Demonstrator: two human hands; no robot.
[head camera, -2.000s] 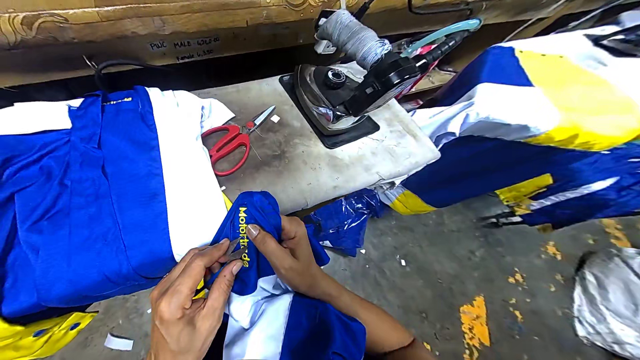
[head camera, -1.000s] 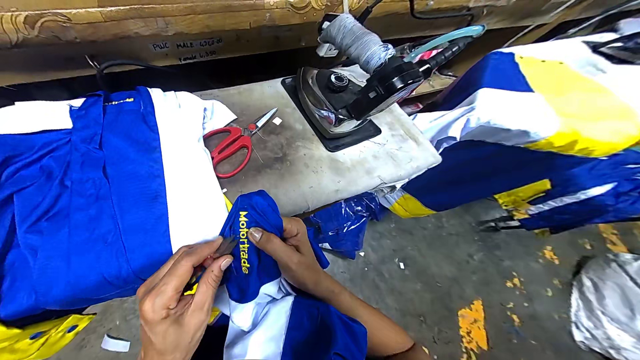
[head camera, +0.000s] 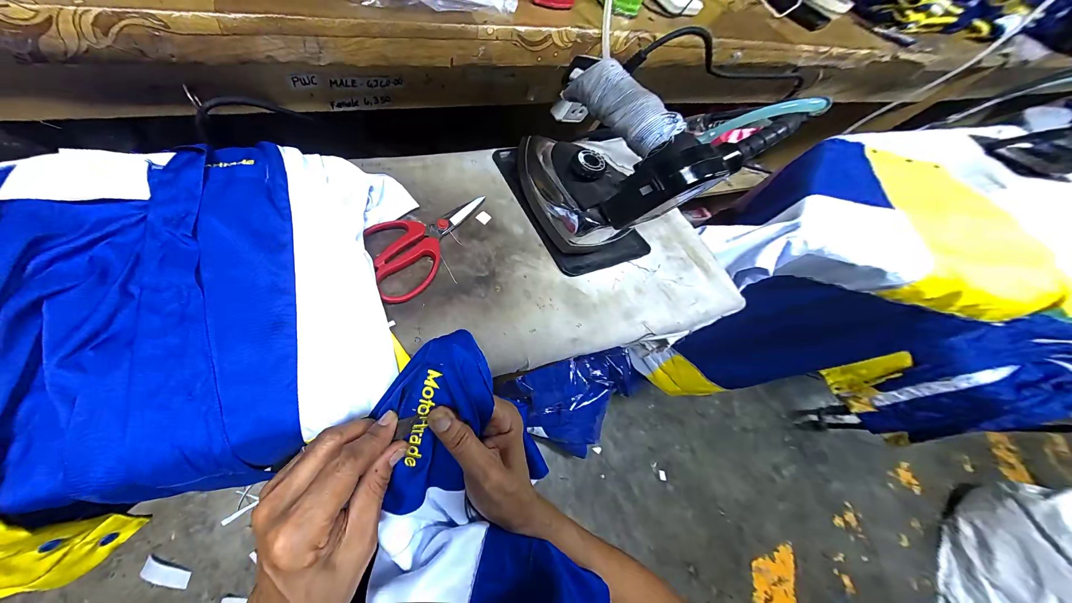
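A blue and white garment piece (head camera: 452, 368) with yellow embroidered lettering is bunched up at bottom centre. My left hand (head camera: 322, 502) pinches a small dark flat tool (head camera: 406, 428), its kind unclear, against the lettering. From the other side my right hand (head camera: 498, 465) grips the cloth, thumb on the letters. To the left lies a large blue and white garment (head camera: 243, 335) with similar lettering near its top. Red-handled scissors (head camera: 414, 251) rest half open on the stained pale board (head camera: 536, 310), just beyond the hands.
An iron (head camera: 578, 193) stands on a black pad (head camera: 607, 255), beside a cone of grey thread (head camera: 628, 105). Blue, white and yellow garments (head camera: 879, 251) hang at right. A wooden bench edge (head camera: 251, 50) runs across the back. A silvery bundle (head camera: 1009, 544) is at lower right.
The small dark tool in my left hand has shifted across the lettering, which showed fully one second ago and is now partly covered. My right hand keeps its hold on the cloth.
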